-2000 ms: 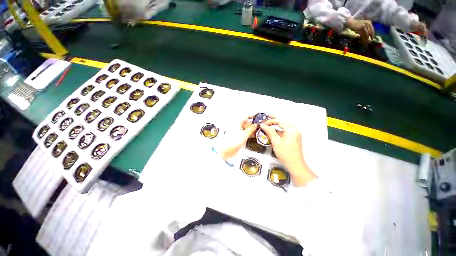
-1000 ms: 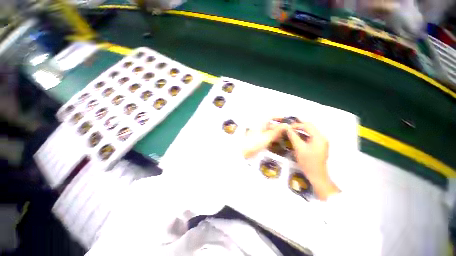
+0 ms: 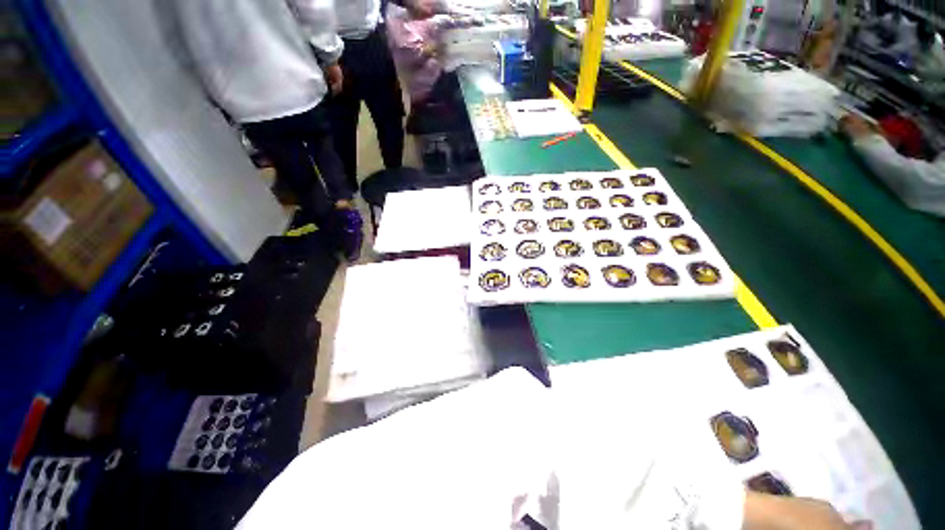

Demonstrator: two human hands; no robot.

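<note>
The working foam tray (image 3: 663,388) lies at the lower right on the bench. Amber lens modules with black rims sit in it, one of them at its left side (image 3: 735,436). My left hand (image 3: 796,511) is at the bottom edge, partly cut off, beside a partly hidden module. Its fingers are not clear, so I cannot tell what it holds. My white sleeve (image 3: 622,487) covers the tray's near part. My right hand is out of the picture. A full foam tray (image 3: 601,296) with close rows of modules lies beyond, on the green surface.
White foam slabs (image 3: 402,326) stand left of the bench. Black trays and units (image 3: 223,430) are at the lower left. People (image 3: 259,62) stand in the aisle near a stool (image 3: 392,184). A yellow post (image 3: 592,57) and a red pen (image 3: 560,139) are farther back.
The view has swung left, showing the aisle and people. The full tray now appears nearer the centre. My hands, together over the working tray before, are now mostly out of view.
</note>
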